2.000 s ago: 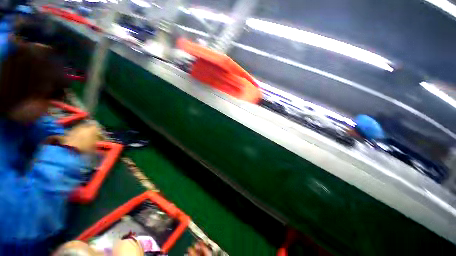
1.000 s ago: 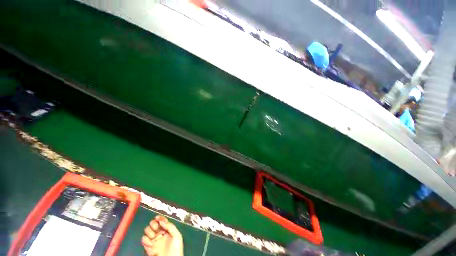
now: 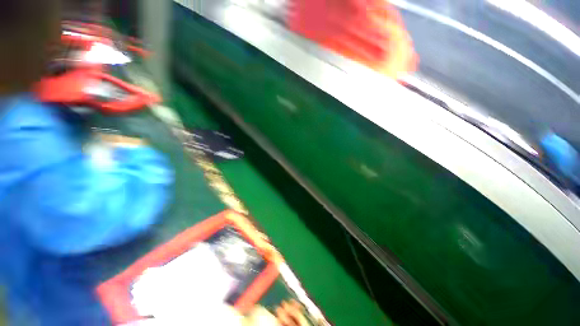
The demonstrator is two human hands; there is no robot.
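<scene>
A tablet unit with a large glaring white block and a dark and silver board end lies inside a red-orange frame on the dark green bench. Blurred fingertips, probably my right hand, show at the bottom edge by the frame's lower right corner, mostly cut off. Another blurred skin patch touches or overlaps the frame beside them; I cannot tell if it is my left hand. What the fingers hold, if anything, is not visible.
A person's blue sleeve is close on the left. Another red-orange frame lies farther along the bench. A dark panel lies on the green belt. A high green wall with a pale ledge runs beyond.
The view has swung left. The framed tablet appears farther right, and the neighbour's blue sleeve is back in view. The framed tablet on the belt has left the picture. My hand is now mostly cut off.
</scene>
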